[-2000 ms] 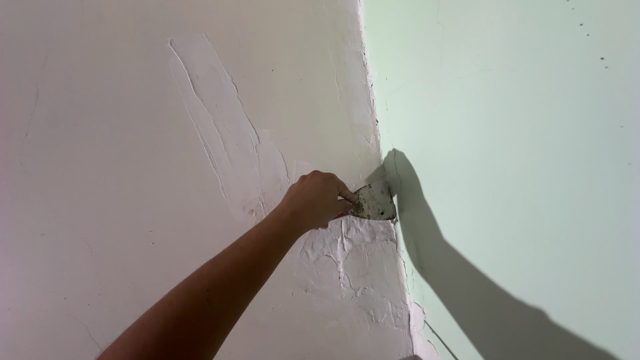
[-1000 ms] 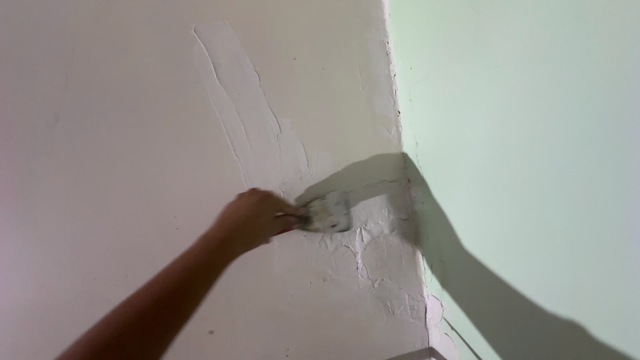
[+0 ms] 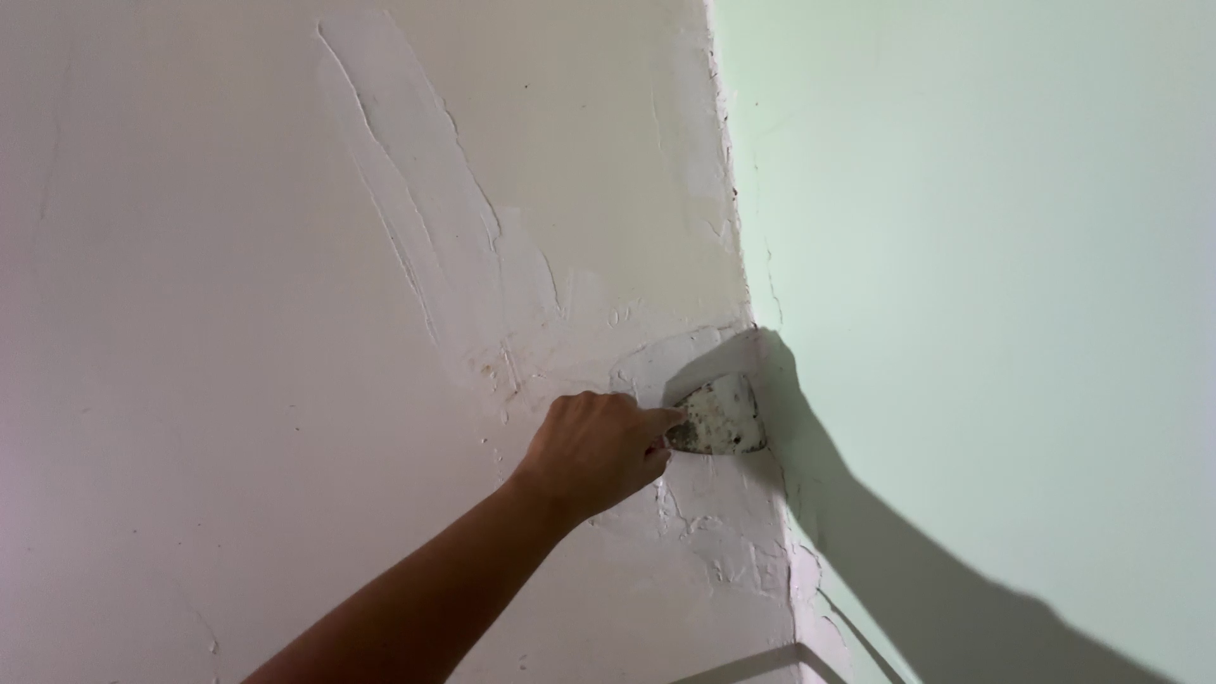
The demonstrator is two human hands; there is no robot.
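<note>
My left hand [image 3: 594, 451] grips a putty knife with a broad metal blade [image 3: 719, 416], spattered with pale and dark residue. The handle is hidden in my fist, and a finger rests on the blade. Its front edge is close to the inside corner of the walls, over fresh-looking white filler [image 3: 698, 494] with ridges and rough patches. Another smeared filler streak [image 3: 408, 142] slants across the left wall above my hand. My right hand is out of view.
A pale green wall [image 3: 997, 237] meets the off-white wall [image 3: 190, 332] at a chipped corner line. My arm's shadow [image 3: 912, 560] falls across the green wall. Flaking paint [image 3: 807, 579] and a narrow dark band [image 3: 746, 664] show low in the corner.
Two seconds ago the blade was at the corner; one second ago it was farther left, blurred over the filler. Now my left hand has brought it back right, close to the corner.
</note>
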